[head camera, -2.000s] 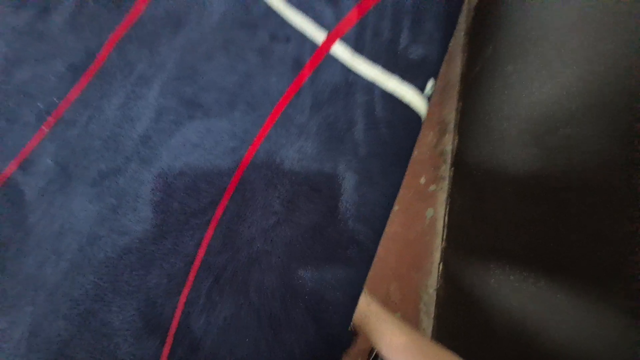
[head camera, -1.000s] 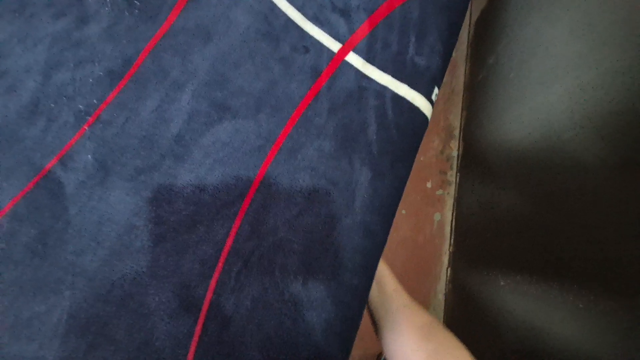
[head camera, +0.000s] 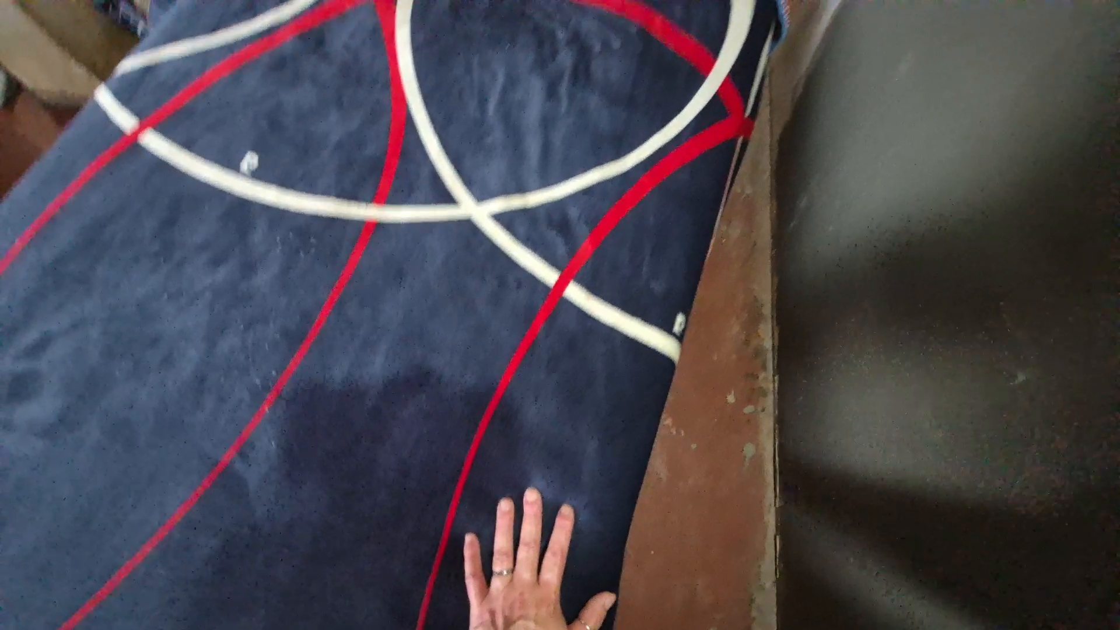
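Note:
A navy plush blanket (head camera: 341, 306) with curved red and white stripes lies spread over most of the view. My left hand (head camera: 528, 569) is over it at the bottom centre, back upward, fingers spread and rings on two digits. Nothing is held in it. The fingertips lie to the right of a red stripe, near the blanket's right edge; whether they press on the cloth I cannot tell. A darker patch shows on the pile to the upper left of the fingers. My right hand is out of view.
Along the blanket's right side runs a worn reddish-brown surface (head camera: 700, 516) with pale chips. Beyond it is a dark, smooth panel (head camera: 945, 289). A beige object (head camera: 57, 48) stands at the top left, partly cut off by the frame.
Earlier, a hand was at the blanket's right edge with its fingers hidden; now my left hand is spread over the cloth. The view takes in more of the blanket's far part.

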